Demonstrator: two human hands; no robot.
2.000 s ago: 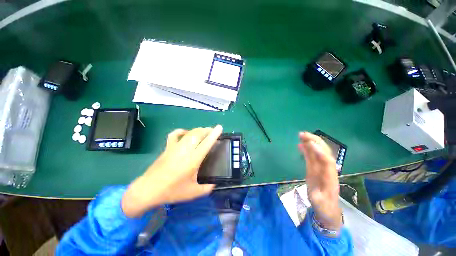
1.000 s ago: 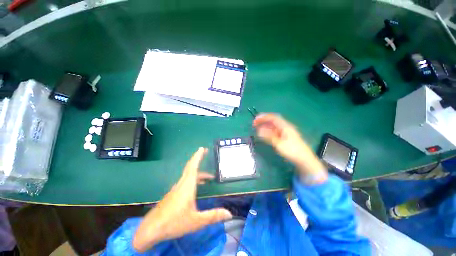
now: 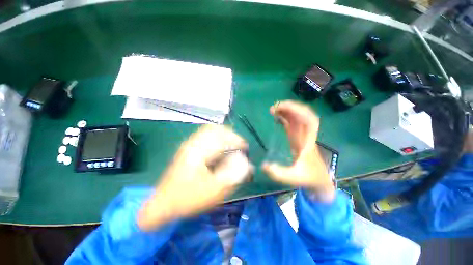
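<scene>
My left hand (image 3: pixel 194 173) is blurred and curled around a small dark-edged piece, mostly hidden by the fingers; I cannot tell which part it is. My right hand (image 3: pixel 303 150) is beside it, thumb and fingers apart, with a faint clear patch between them, perhaps film; its hold is unclear. The stack of white overlay sheets (image 3: pixel 174 75) lies beyond my hands, with no black-framed window visible on the top sheet. Dark tweezers (image 3: pixel 252 132) lie right of the stack. A panel meter (image 3: pixel 328 158) is partly hidden behind my right hand.
A larger panel meter (image 3: pixel 101 147) lies left beside white discs (image 3: pixel 67 141). Another meter (image 3: pixel 44 93) and clear plastic (image 3: pixel 13 147) are farther left. At right are a meter (image 3: pixel 315 78), an open housing (image 3: pixel 346 94), a white control box (image 3: pixel 402 124) and a black hose (image 3: pixel 454 140).
The black-framed overlay is gone from the top sheet. The bright-screened framed piece on the mat no longer shows. My hands have moved close together, and the camera view has shifted.
</scene>
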